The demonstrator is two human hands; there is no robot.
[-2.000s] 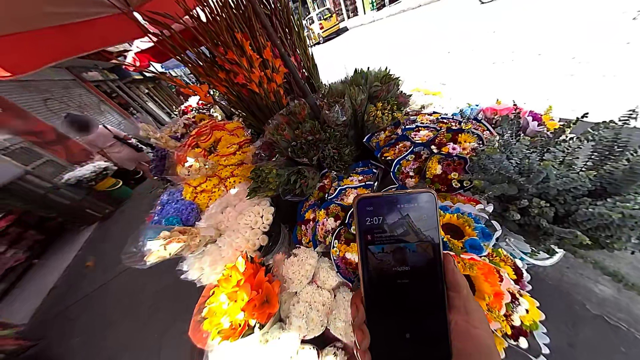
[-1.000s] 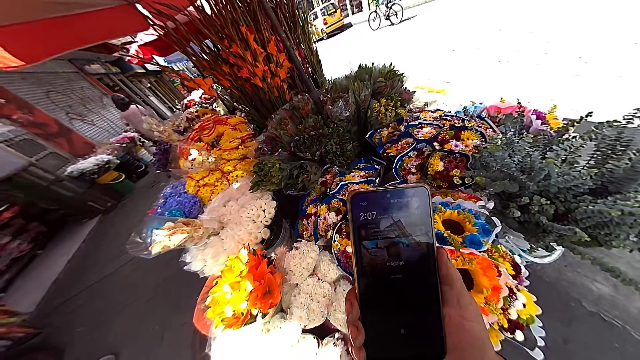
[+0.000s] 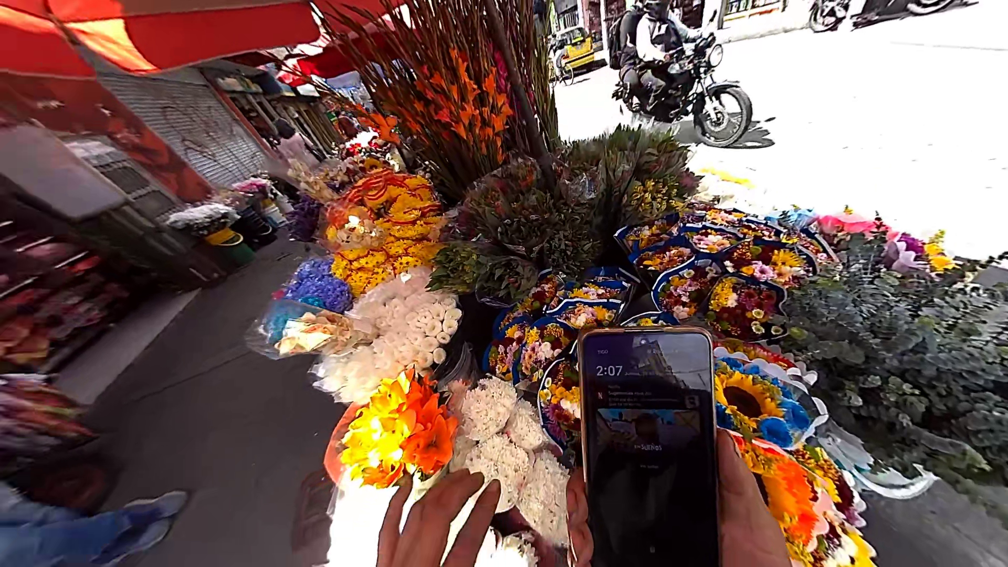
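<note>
My right hand (image 3: 748,504) holds a smartphone (image 3: 650,472) upright, its lit screen facing me and bearing writing. To the left of the phone, my left hand (image 3: 437,524) has its fingers apart and holds nothing; it is over white flowers, just below the orange and yellow lilies (image 3: 402,429). White carnation-like blooms (image 3: 500,437) lie between the lilies and the phone. Behind the phone are mixed bouquets in blue-edged wraps (image 3: 685,287). A sunflower bouquet with blue flowers (image 3: 744,398) is close to the phone's right side.
Eucalyptus-like foliage (image 3: 906,362) fills the right side. White roses (image 3: 409,323) and yellow flowers (image 3: 394,244) stand left of centre. A motorcycle (image 3: 701,94) carries riders on the street. A person's leg and shoe (image 3: 142,524) show at lower left, on the pavement. A red umbrella (image 3: 189,31) hangs overhead.
My left hand has come into view beside the lilies. The motorcycle has appeared on the street, and a leg and shoe at lower left. The phone remains in my right hand.
</note>
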